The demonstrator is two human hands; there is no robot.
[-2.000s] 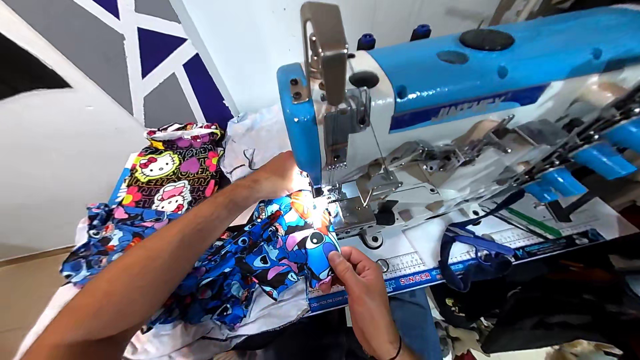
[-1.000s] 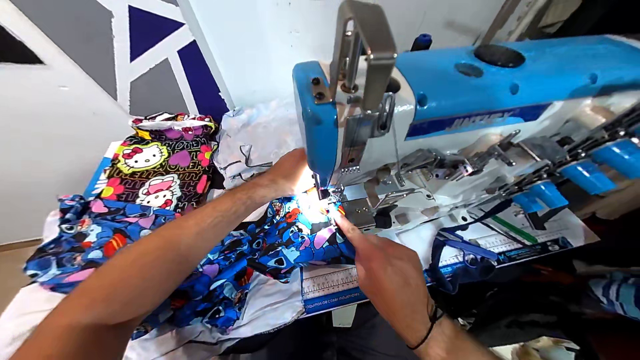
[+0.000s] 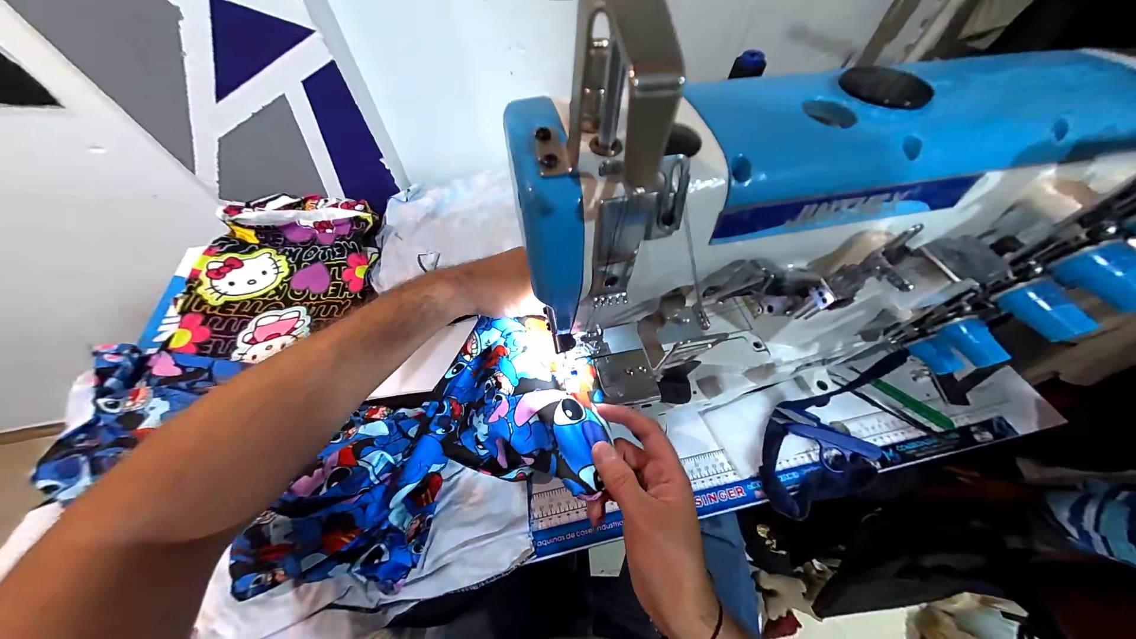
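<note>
A blue cartoon-print fabric [image 3: 515,426] lies bunched on the sewing table and runs up to the presser foot of a blue and white industrial sewing machine [image 3: 550,204]. My right hand [image 3: 648,497] pinches the front edge of this fabric between thumb and fingers, just in front of the needle area. My left hand [image 3: 510,280] reaches behind the machine's head, beside the brightly lit needle area; its fingers are hidden by the head and washed out by glare, so its grip cannot be told. More of the print fabric hangs in folds under my left forearm.
A black cartoon-print cloth [image 3: 266,275] lies at the left, with white fabric [image 3: 453,222] behind. Dark blue strips [image 3: 812,444] and a green strip [image 3: 914,404] lie right of my right hand. A table edge with printed rulers [image 3: 710,466] runs along the front. Dark cloths are heaped below right.
My right hand was close to the needle area a second ago; it is now lower, pinching the fabric's front edge. The left hand stays behind the machine's head. The view has shifted somewhat.
</note>
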